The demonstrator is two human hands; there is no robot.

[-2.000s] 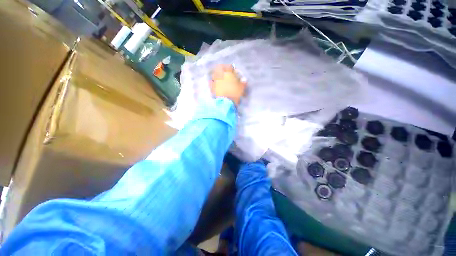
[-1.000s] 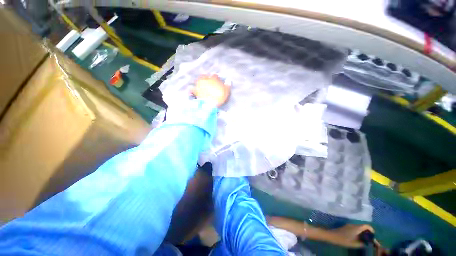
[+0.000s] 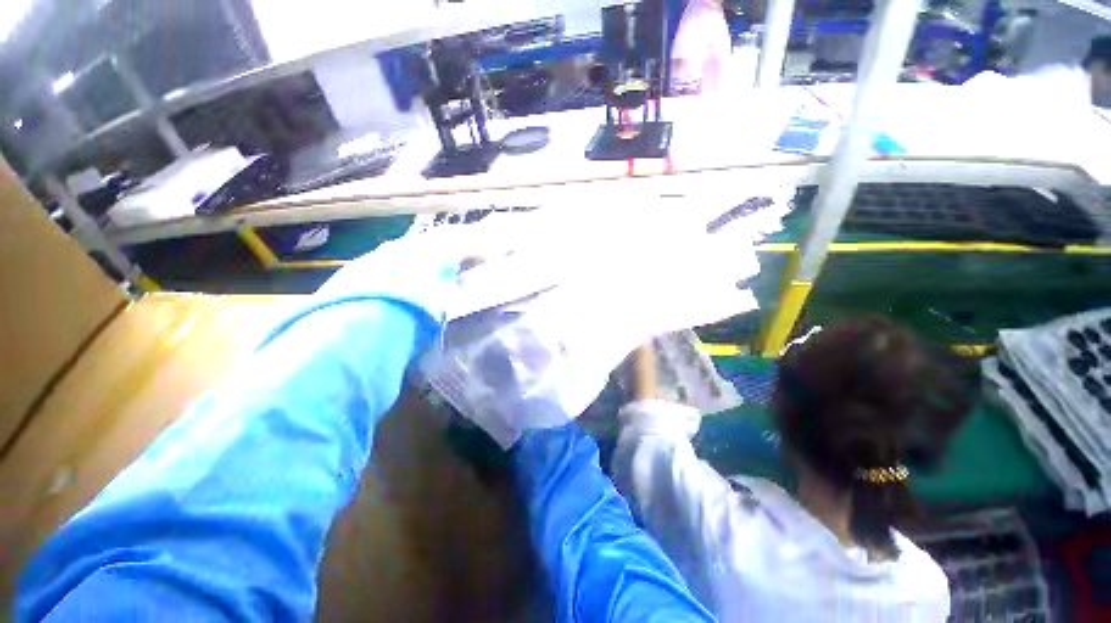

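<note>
A stack of white tray-sized sheets (image 3: 646,262), badly overexposed, is held in front of me, with dark patches along its far edge. My left hand (image 3: 469,263) is at its left side, mostly lost in glare, with only a bit of skin showing past the blue sleeve. My right sleeve reaches to the near edge, where a limp translucent sheet (image 3: 506,371) hangs down. My right hand is hidden behind or under that sheet.
A person in white with tied dark hair (image 3: 871,414) is close at the right, an arm reaching toward a tray (image 3: 707,371) beyond the stack. A cardboard box (image 3: 207,353) is at the left. A white post (image 3: 853,146) stands behind; filled trays (image 3: 1072,389) lie far right.
The view has swung up, bringing the shelf, the post and the person in white into sight. The sheet stack has come off the green surface and both blue sleeves have moved with it.
</note>
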